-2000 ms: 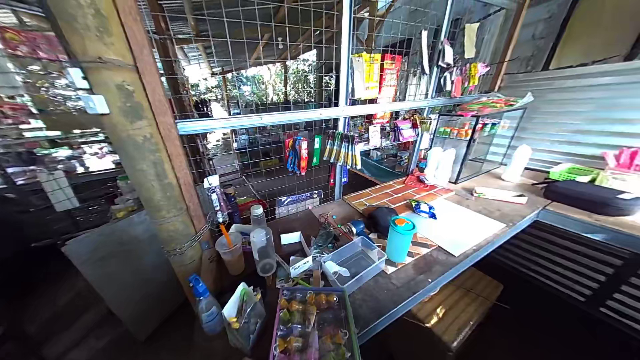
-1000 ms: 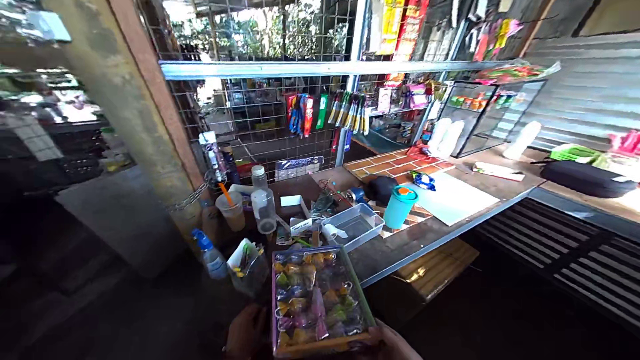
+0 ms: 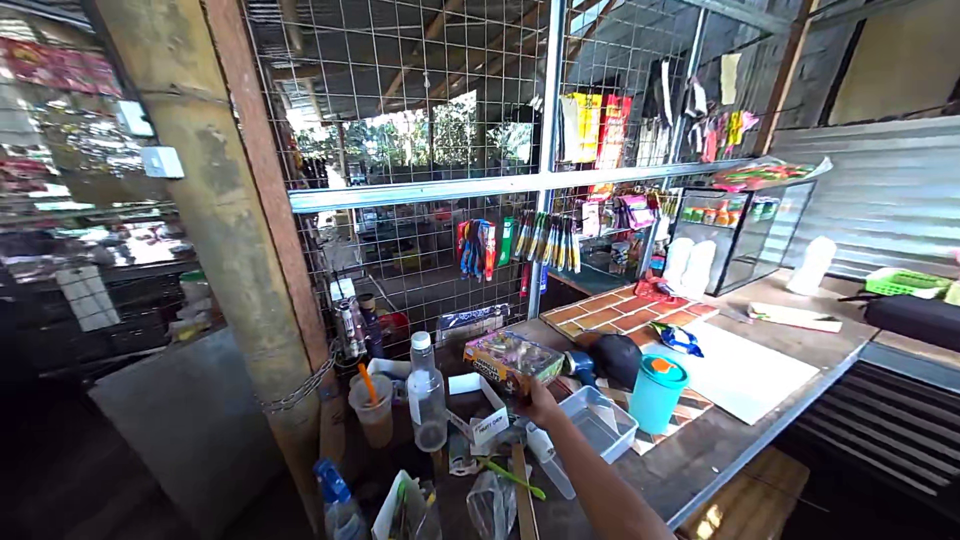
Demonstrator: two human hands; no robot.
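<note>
My right hand (image 3: pixel 538 401) grips the near side of a printed box of wrapped chocolates (image 3: pixel 514 356), held over the back of the counter near the wire mesh. Just left of it stands a clear plastic bottle with a white cap (image 3: pixel 427 397), beside a white open carton (image 3: pixel 480 412). Below my forearm lies a clear plastic tub (image 3: pixel 598 424). A teal lidded tumbler (image 3: pixel 658 394) stands to the right of the tub. My left hand is out of view.
A plastic cup with an orange straw (image 3: pixel 371 405) and a blue-topped spray bottle (image 3: pixel 337 499) stand at the left. A dark cap (image 3: pixel 615 360) and a white board (image 3: pixel 735 367) lie on the counter. Wire mesh (image 3: pixel 420 247) rises behind; a bamboo post (image 3: pixel 225 225) is at the left.
The chocolate box has moved from near my body, between both hands, to the counter's back by the mesh, now in my right hand. My left hand has left the view. The view has tilted up.
</note>
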